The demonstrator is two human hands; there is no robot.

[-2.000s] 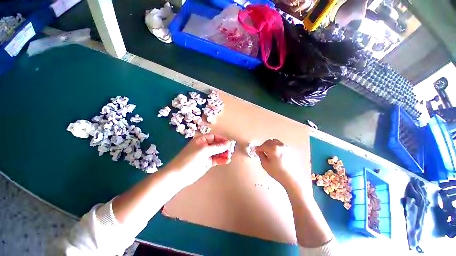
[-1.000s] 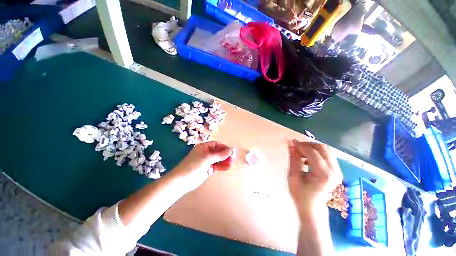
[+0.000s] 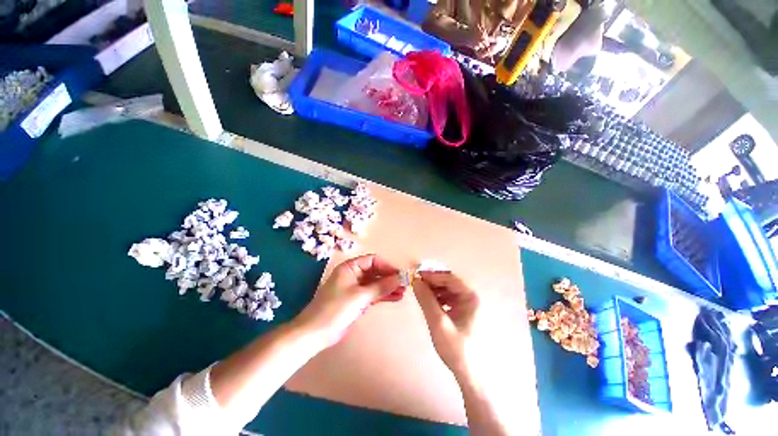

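My left hand (image 3: 352, 296) is over the cardboard sheet (image 3: 384, 366) and pinches a small white piece (image 3: 404, 278) between thumb and fingers. My right hand (image 3: 448, 308) meets it there and pinches a tiny orange-tan part (image 3: 415, 277) against the white piece. The small round dish (image 3: 431, 266) shows partly behind the right fingertips. A pile of joined pieces (image 3: 320, 223) lies at the cardboard's upper left corner. White housings (image 3: 209, 255) lie in a pile on the green top farther left. Orange-tan parts (image 3: 565, 324) lie in a pile on the right.
A small blue basket (image 3: 610, 353) with pinkish-brown pieces is at the right. Behind the pale rail are a blue tray (image 3: 358, 119), a pink-red bag (image 3: 461, 102) and a black plastic bag (image 3: 503, 162). A pale upright (image 3: 183, 77) rises at the back left. A person's hands show at the top.
My right hand has come back from the right, near the orange-tan pile, to my left fingertips. It covers part of the round dish. The view has shifted slightly.
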